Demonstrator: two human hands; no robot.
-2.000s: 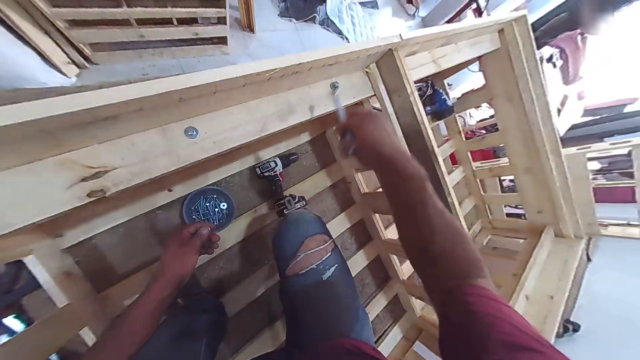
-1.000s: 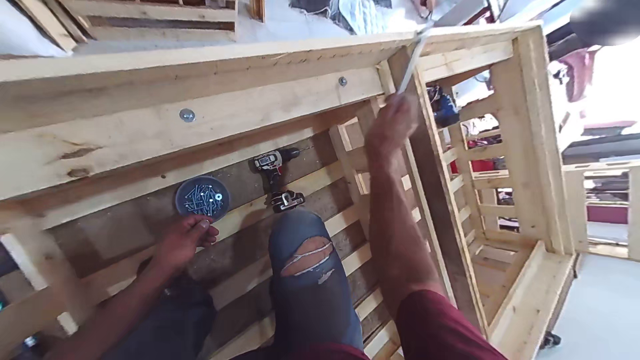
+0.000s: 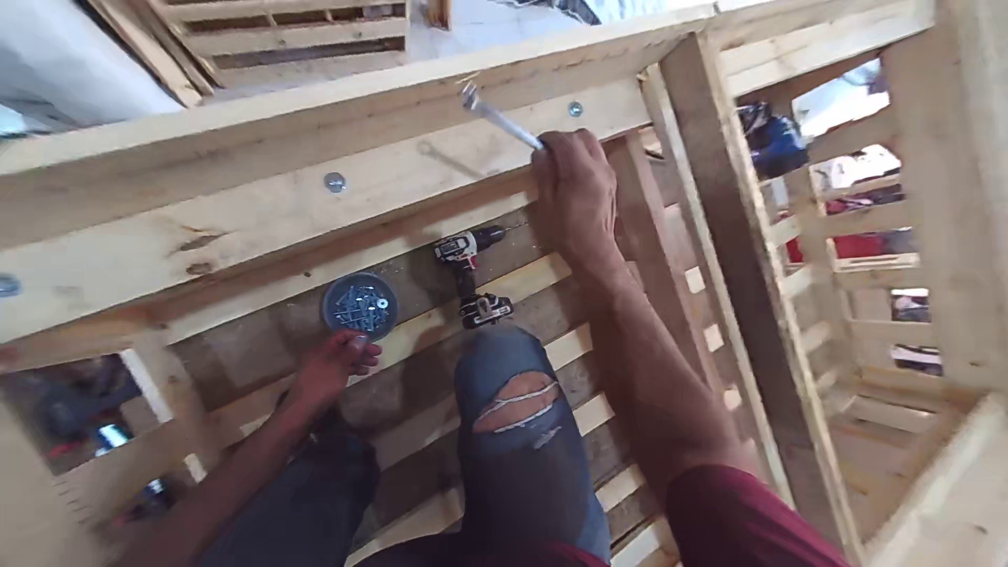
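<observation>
My right hand (image 3: 579, 189) grips a metal wrench (image 3: 500, 118), its head up and to the left over a pale wooden beam (image 3: 260, 197). Bolt heads with washers sit in that beam, one (image 3: 575, 109) just above my right hand and another (image 3: 335, 182) farther left. My left hand (image 3: 350, 358) has its fingers curled at the lower rim of a round grey bowl (image 3: 362, 276) of screws and washers (image 3: 358, 309); whether it holds something small I cannot tell. A cordless drill (image 3: 465, 268) with a bit lies on the slats between my hands.
Wooden slats (image 3: 535, 276) lie beneath my legs. A dark upright plank (image 3: 732, 236) stands right of my right arm, with a slatted frame (image 3: 866, 315) beyond it. A blue object (image 3: 776, 146) shows through an opening there. Another slatted wooden piece (image 3: 299, 35) lies past the beam.
My right hand, with the wrench, has moved left from beside the dark upright plank to below the right-hand bolt. My left hand stays by the bowl, and the drill has not moved.
</observation>
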